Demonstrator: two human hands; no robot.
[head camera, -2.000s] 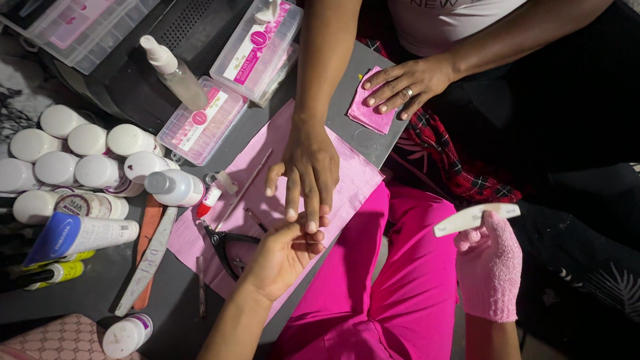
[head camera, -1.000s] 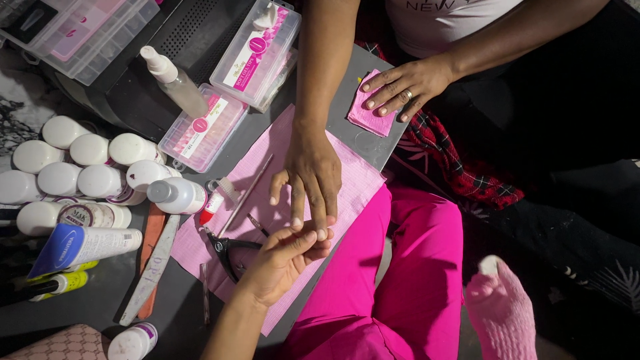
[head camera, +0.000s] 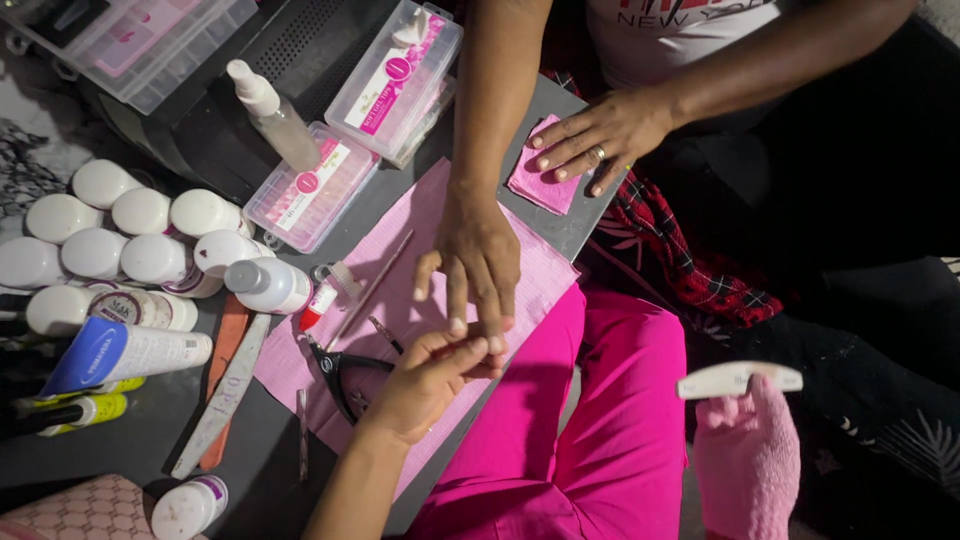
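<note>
My bare left hand (head camera: 435, 375) holds a finger of the other person's hand (head camera: 478, 262), which reaches down over a pink paper towel (head camera: 420, 217). To the right, above the floor and beside my pink trousers (head camera: 622, 382), my right hand (head camera: 750, 442) in a pink knit glove grips a white half-moon nail file (head camera: 739, 379). Black-handled nippers (head camera: 334, 367) lie on the towel, partly hidden by my left hand. A thin rod (head camera: 371, 289) and a small bottle with a red cap (head camera: 319, 306) are close by. The person's other hand (head camera: 607, 139) rests on a folded pink cloth (head camera: 547, 169).
Several white-lidded jars (head camera: 94, 251), a pump-less round bottle (head camera: 270, 285), a tube (head camera: 135, 352) and two long nail files (head camera: 225, 397) crowd the left. A spray bottle (head camera: 277, 120) and clear nail-tip boxes (head camera: 394, 75) are at the back. A small jar (head camera: 189, 506) is near the front edge.
The gloved right hand and file, seen with the file one frame two seconds ago, dropped lower with the file out of sight, and now the file shows again. My left hand still holds the finger.
</note>
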